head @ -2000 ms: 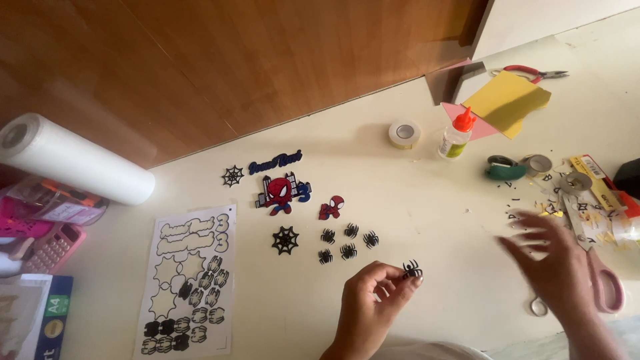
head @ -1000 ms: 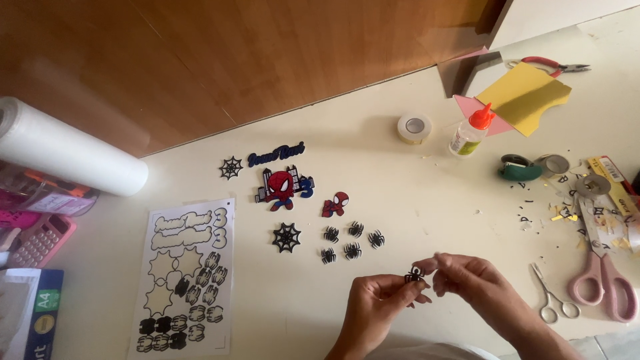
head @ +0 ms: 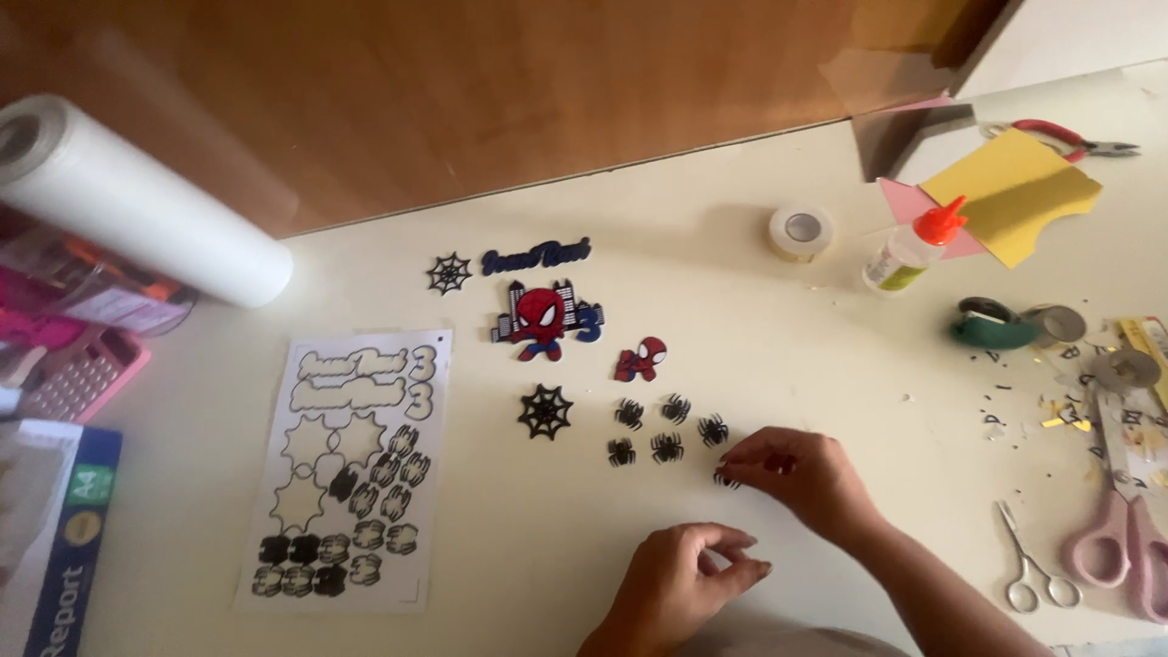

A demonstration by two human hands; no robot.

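My right hand (head: 794, 470) has its fingertips on a small black spider cutout (head: 727, 478), partly hidden under them, at the lower right of several like it. My left hand (head: 689, 584) is nearer the front, fingers apart and nothing in them. Above lie the other spider cutouts (head: 667, 447), a black web cutout (head: 546, 411), a small red figure cutout (head: 641, 359), a larger Spider-Man cutout (head: 540, 324), a second web (head: 449, 273) and a dark blue lettering cutout (head: 537, 256). A white sheet (head: 427, 511) with cut outlines lies to the left.
Small scissors (head: 1027, 557) and pink-handled scissors (head: 1100, 538) lie right, near paper scraps. Farther back are a glue bottle (head: 899, 260), a tape roll (head: 801, 234), a green tape dispenser (head: 993, 327), yellow card (head: 1013, 192) and pliers (head: 1077, 146). A white roll (head: 146, 201) stands left.
The spider cutout, held in both hands a second ago, is now down at the table beside the others under my right hand. My left hand has let go of it.
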